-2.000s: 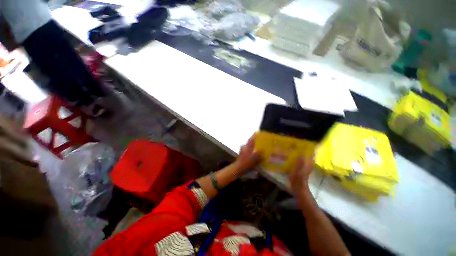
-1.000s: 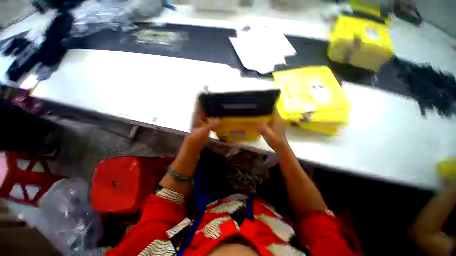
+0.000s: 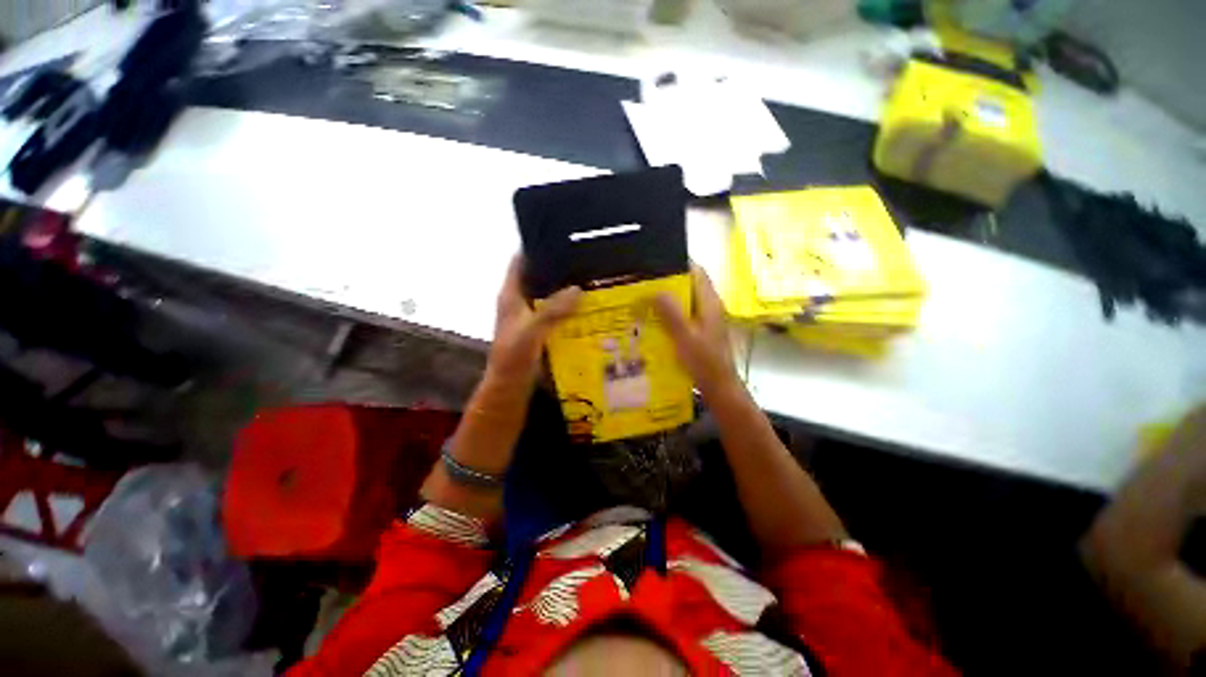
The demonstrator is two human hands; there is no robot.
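A yellow printed carton (image 3: 619,364) with a black upper flap and a white slot in it is held up over the table's front edge, its printed face towards me. My left hand (image 3: 526,324) grips its left side, thumb on the front. My right hand (image 3: 701,324) grips its right side, thumb on the front. The fingers behind the carton are hidden. A stack of flat yellow cartons (image 3: 827,251) lies on the white table just right of my hands.
White card sheets (image 3: 701,126) lie mid table (image 3: 331,199). A banded yellow bundle (image 3: 959,126) and a black tangled heap (image 3: 1137,245) are at the right. A red stool (image 3: 291,476) and clear plastic bag (image 3: 172,562) are lower left. Another person's arm (image 3: 1151,529) shows at the right.
The view has swung right since the first frame. The carton, tilted and foreshortened before, is now raised upright with its printed face in full view. Both hands still hold it.
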